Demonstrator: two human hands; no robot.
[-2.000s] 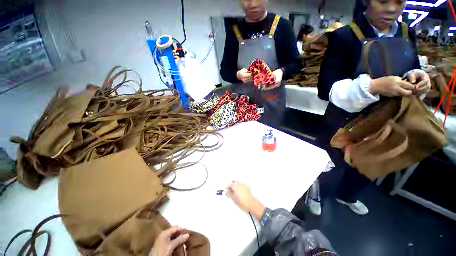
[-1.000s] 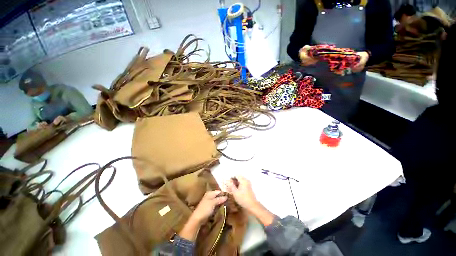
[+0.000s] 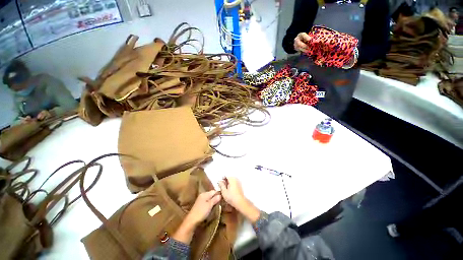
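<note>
A brown bag (image 3: 147, 218) lies in front of me with a pale label, a small metal ring, a raised strap loop and a pale gold zipper (image 3: 214, 231) along its opening. My left hand (image 3: 205, 203) grips the bag's edge at the zipper's upper end. My right hand (image 3: 232, 193) is close beside it, fingertips pinched at the same edge; what they pinch is too small to tell. A thin dark tool (image 3: 273, 171) with a dark cord lies on the white table (image 3: 264, 144) right of my hands.
A flat brown bag (image 3: 162, 144) lies just behind, with a heap of strapped bags (image 3: 152, 84) beyond. More bags (image 3: 18, 218) lie left. A bottle with red liquid (image 3: 323, 131) and leopard-print bundles (image 3: 289, 89) are at right. Two people are across the table.
My right hand has left the dark tool, which lies on the table, and joined my left at the bag's edge. The view has turned left. The person opposite has shifted the red leopard-print piece.
</note>
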